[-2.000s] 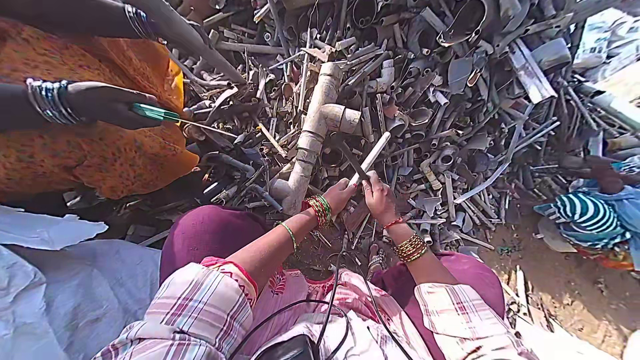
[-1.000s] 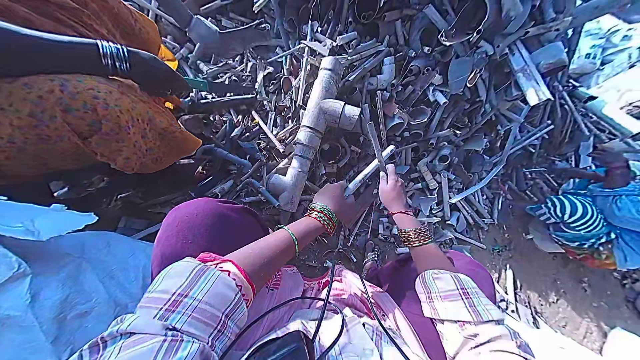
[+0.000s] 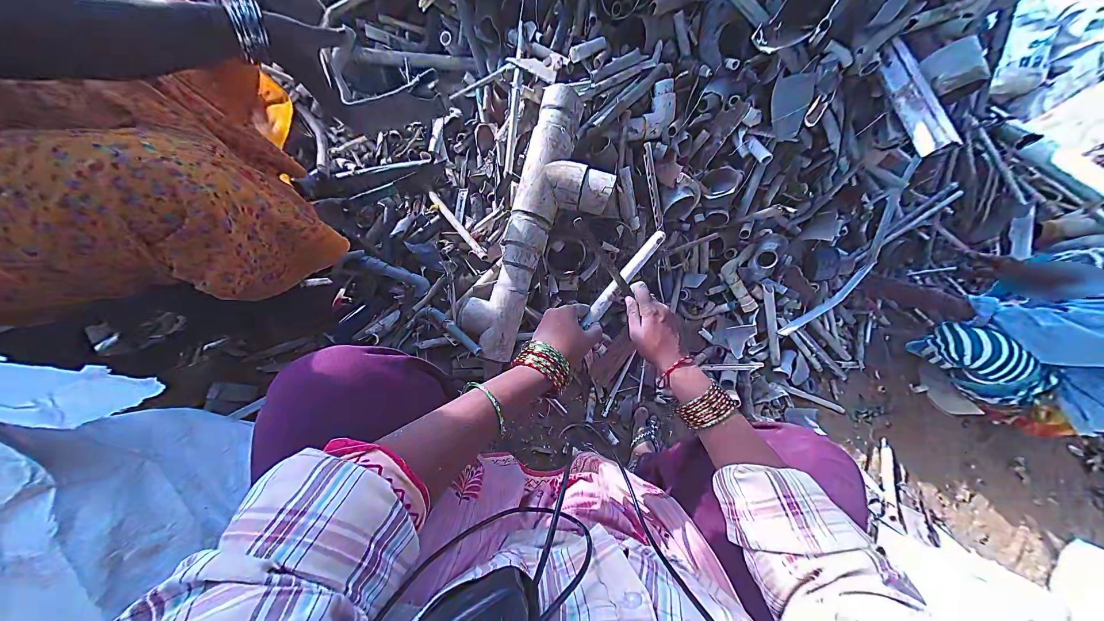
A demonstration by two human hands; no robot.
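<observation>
My left hand is closed around the lower end of a thin white plastic pipe, which slants up to the right. My right hand grips a narrow dark tool, perhaps a blade, which crosses the pipe and points up to the left. Whether the tool touches the pipe cannot be told. Just beyond my hands, a large grey-white pipe assembly with a tee fitting lies on a heap of scrap plastic pipe pieces.
At the upper left, another person's hand reaches over the heap beside orange cloth. A person in blue is at the right. White sheeting lies at the lower left. Black cables hang over my lap.
My right hand and its dark tool have come down from a more upright pose along the pipe. The other person's arm at the upper left has moved up and farther over the heap.
</observation>
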